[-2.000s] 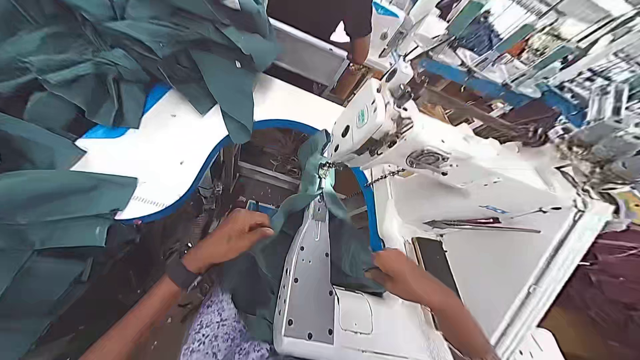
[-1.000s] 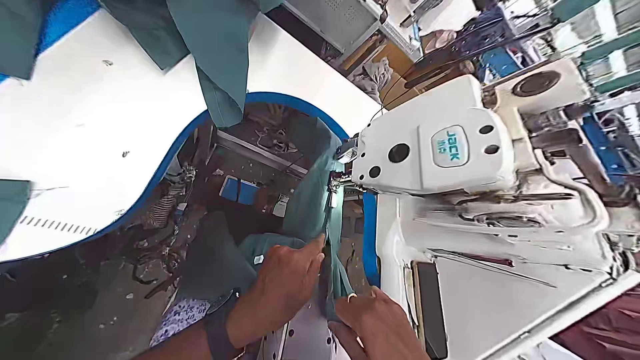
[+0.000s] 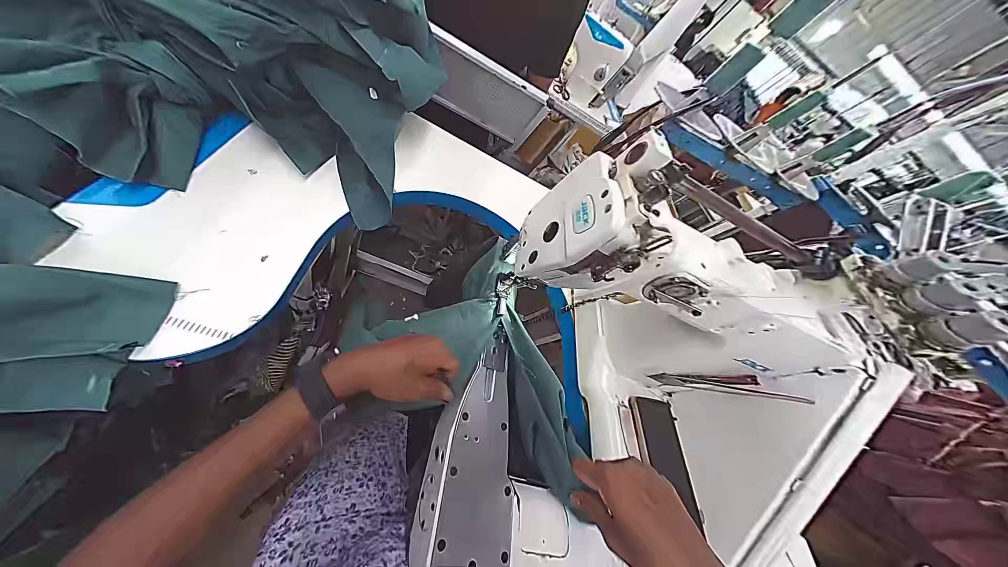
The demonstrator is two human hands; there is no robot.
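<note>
A dark green fabric piece (image 3: 539, 394) runs under the presser foot of a white Jack sewing machine (image 3: 579, 220) and spreads to both sides of its narrow metal arm bed (image 3: 476, 465). My left hand (image 3: 405, 368), with a dark band on the wrist, grips the fabric left of the bed. On the right, my right hand (image 3: 630, 500) pinches the edge of the other fabric side between thumb and fingers. The cloth meets at the needle area (image 3: 504, 287), where fine detail is too small to tell.
Piles of green cut fabric (image 3: 315, 79) lie on the white table with blue edging (image 3: 260, 228) at the left. Thin metal tools (image 3: 732, 384) rest on the machine's base. Behind stands another white sewing machine (image 3: 602, 51), with a person in dark clothing (image 3: 504, 31) close by.
My hands were close together on the fabric near the needle one second ago; now they are apart, one on each side of the arm bed. The view has swung back and widened.
</note>
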